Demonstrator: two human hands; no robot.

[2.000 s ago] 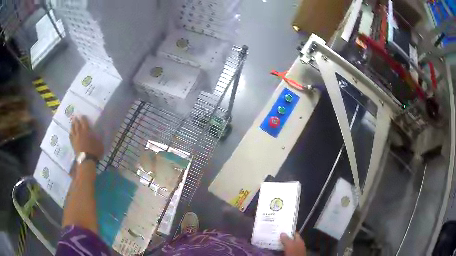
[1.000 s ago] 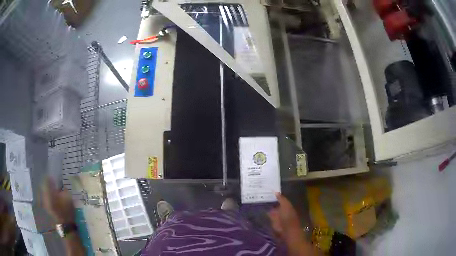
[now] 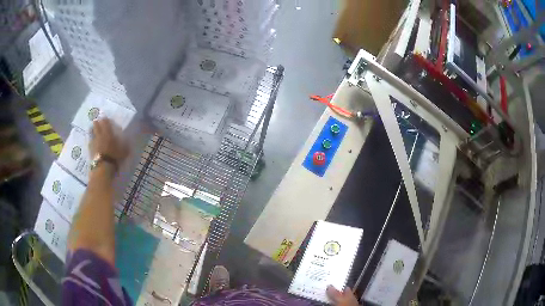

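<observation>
My left hand (image 3: 107,145), with a watch at the wrist, reaches over the wire cart and touches the white product boxes (image 3: 74,153) in the row at the left; whether it grips one I cannot tell. My right hand (image 3: 342,296), cut off by the bottom edge, holds a white product box (image 3: 328,258) with a round yellow-green logo at the near left of the black infeed belt (image 3: 366,206). Another product box (image 3: 391,272) lies on the belt, on the right side of the silver guide rail (image 3: 382,236).
Box stacks (image 3: 190,112) stand on the wire cart (image 3: 161,173) beside a teal and beige liner sheet (image 3: 138,254). The cream machine frame (image 3: 299,209) carries a blue control panel (image 3: 325,145). A slanted bar (image 3: 401,154) crosses the belt. A brown carton (image 3: 366,27) is on the floor beyond.
The view has swung back left to the cart. My left hand is now on the box row. A box now lies on the near belt right of the rail, while my right hand holds a box left of it.
</observation>
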